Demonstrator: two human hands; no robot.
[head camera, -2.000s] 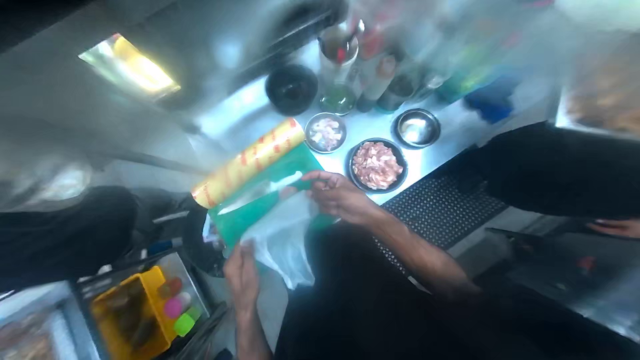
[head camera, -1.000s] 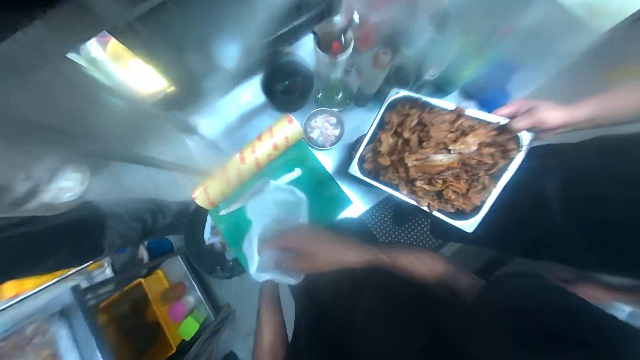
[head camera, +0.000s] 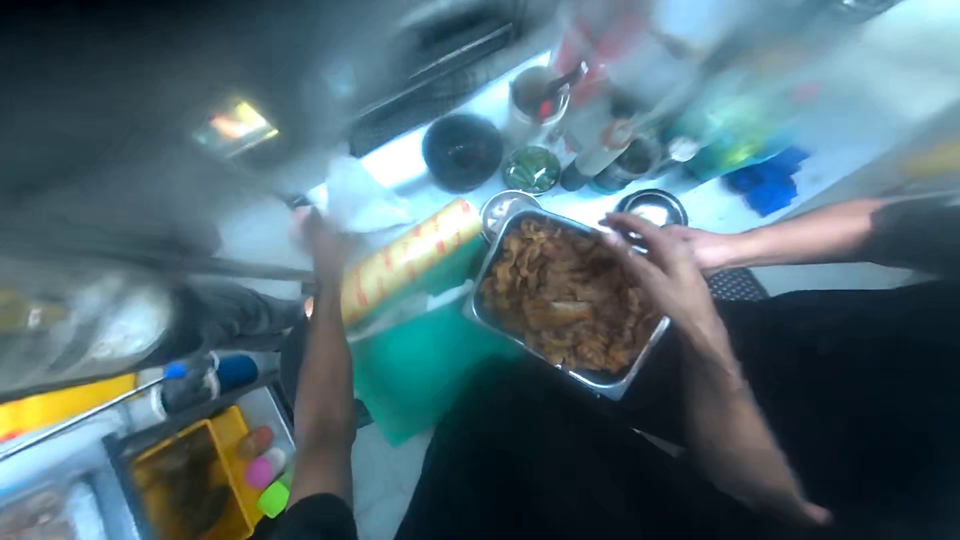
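Observation:
My left hand (head camera: 322, 232) is blurred, beyond the roll of plastic film (head camera: 412, 259), with crumpled clear plastic (head camera: 364, 195) by its fingers; whether it grips this is unclear. A metal tray (head camera: 645, 360) of brown sliced meat (head camera: 570, 300) overlaps the far right part of the green cutting board (head camera: 427, 367). At the tray's right side is my right hand (head camera: 664, 274), fingers spread over the rim; its hold cannot be made out. Just behind it, a co-worker's hand (head camera: 712, 247) reaches in to the same side.
Behind the tray stand a small metal bowl (head camera: 506, 210), a black bowl (head camera: 461, 154), a container of green contents (head camera: 531, 169), a bottle (head camera: 600, 154) and another metal bowl (head camera: 652, 206). A blue cloth (head camera: 765, 180) lies farther right. Yellow bins (head camera: 240, 480) are at lower left.
The meat tray has moved left over the cutting board. My right hand has left the plastic bag and reached the tray's right side. My left hand has reached forward past the film roll.

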